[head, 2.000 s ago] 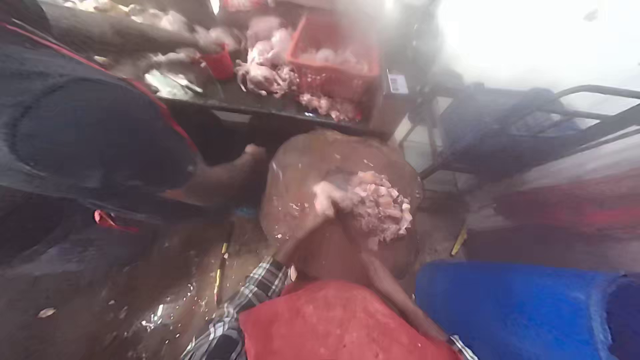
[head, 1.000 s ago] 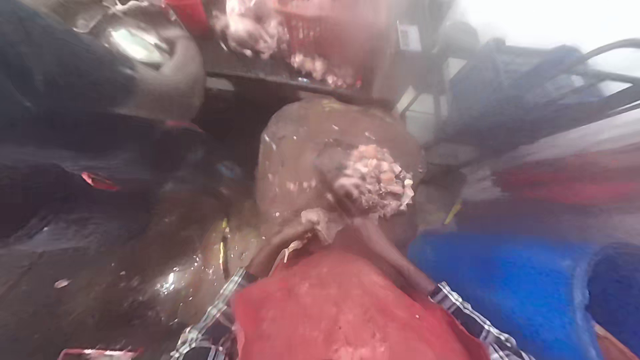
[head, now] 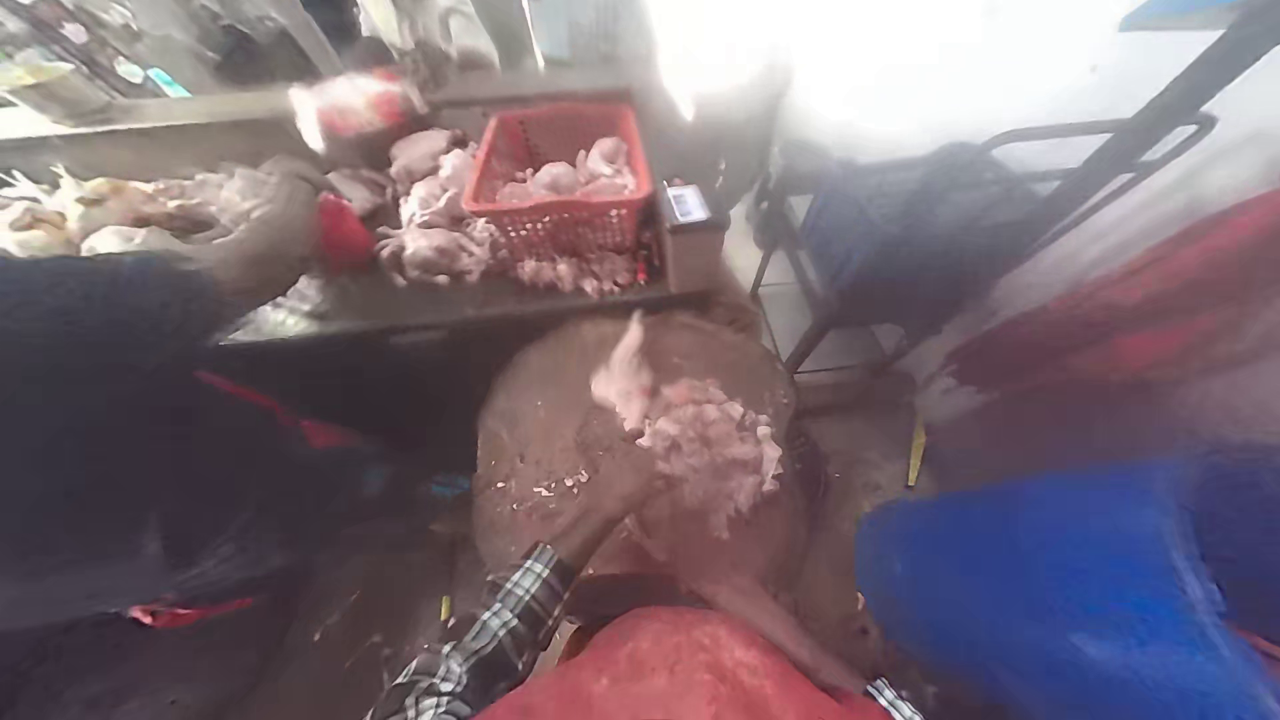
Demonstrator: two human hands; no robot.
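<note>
A round chopping block [head: 540, 400] stands in front of me, with a heap of cut raw poultry pieces [head: 710, 450] on its right half. My left hand [head: 625, 475] reaches over its middle from a checked sleeve. Its fingers appear closed on the lower end of a pale piece of raw poultry [head: 622, 385], which points away from me beside the heap. My right hand [head: 665, 525] is badly blurred at the near side of the heap; whether it holds anything is not visible. Small scraps [head: 560, 485] lie on the block left of my left hand.
Behind the block, a counter [head: 400, 315] carries whole plucked birds [head: 440, 245] and a red plastic basket [head: 560, 215] with poultry inside. A person's arm [head: 270, 245] rests near the counter at left. A blue barrel [head: 1020, 570] lies at lower right; a metal-framed chair [head: 900, 220] stands behind.
My left hand has moved from the block's near edge to its middle, and the pale piece now lies farther from me. The view has tilted up, showing more of the counter.
</note>
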